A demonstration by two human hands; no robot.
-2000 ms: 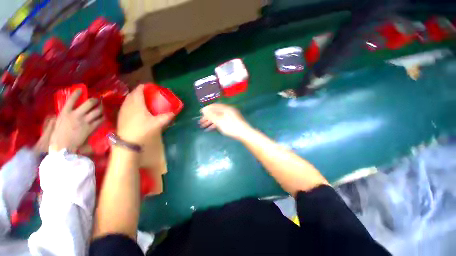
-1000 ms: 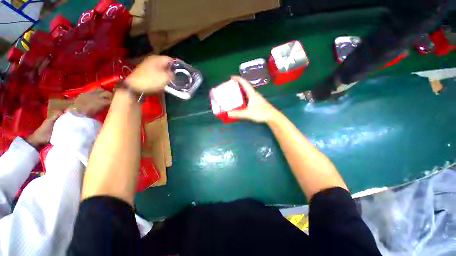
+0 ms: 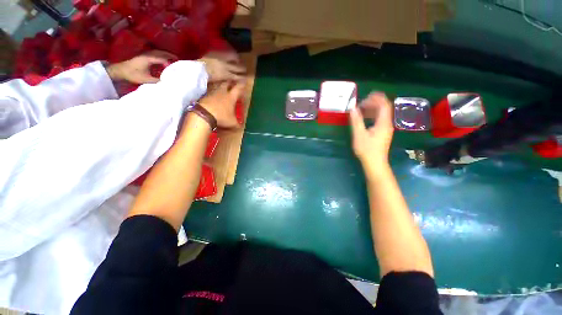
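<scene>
My right hand (image 3: 373,126) is blurred, with thumb and fingers apart and nothing between them, just right of an open red tin body (image 3: 338,101). That body stands on the green belt beside its upturned silver lid (image 3: 301,104). Further right is another lid (image 3: 411,114) beside an open tin body (image 3: 459,114). My left hand (image 3: 223,104) is over the cardboard sheet's edge (image 3: 231,157), at a red tin (image 3: 239,111) mostly hidden by the hand; its grip is unclear. Another person's hand overlaps just behind it.
A large pile of red tins (image 3: 154,27) lies at upper left. Another person's white sleeves (image 3: 117,147) cross the left side. Stacked cardboard (image 3: 336,21) lies beyond the belt. A dark arm-like shape (image 3: 499,138) reaches over the belt at right. Near red tins (image 3: 206,183) lie on the cardboard.
The tin body from my right hand now stands on the belt beside the lid my left hand held. My left hand is back at the tins. The co-worker's sleeve has moved across towards my left hand.
</scene>
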